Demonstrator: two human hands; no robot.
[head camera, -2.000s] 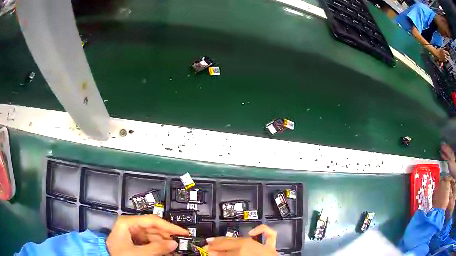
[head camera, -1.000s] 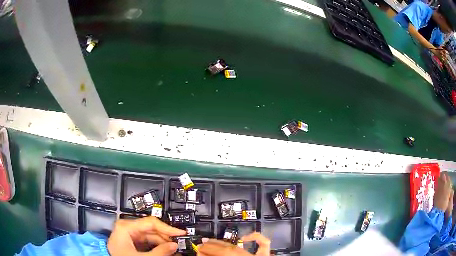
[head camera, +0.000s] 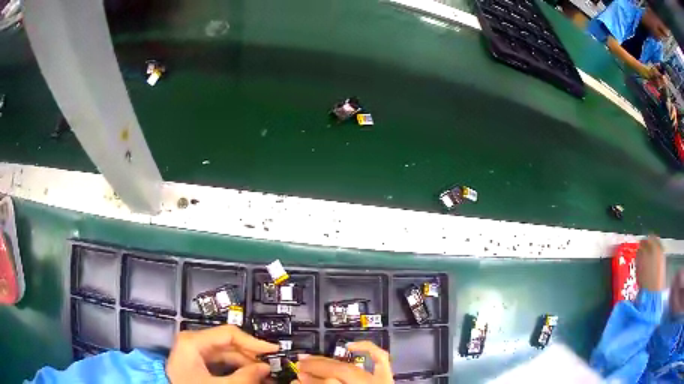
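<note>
A small black electronic unit (head camera: 276, 365) is between my two hands at the bottom centre, over the black compartment tray (head camera: 150, 306). My left hand (head camera: 214, 356) holds the unit from the left with thumb and fingers. My right hand (head camera: 337, 369) is at its right side, pinching a thin yellow tool (head camera: 292, 367) whose tip is at the unit. The lower parts of both hands are cut off by the bottom edge. More units with silver-white and yellow battery pieces lie in the tray pockets, such as one at the upper middle (head camera: 345, 311) and one at the right (head camera: 417, 302).
Two units lie on the green bench right of the tray (head camera: 475, 334). Several units lie on the green conveyor (head camera: 285, 161) behind a white rail (head camera: 315, 224). A grey post (head camera: 97, 105) stands left. A neighbour's hand (head camera: 651, 262) is over a red parts tray (head camera: 624, 279).
The units on the conveyor have moved to the right. The neighbour's hand has moved over the red tray. My hands stay at the unit, with my right hand shifted slightly left.
</note>
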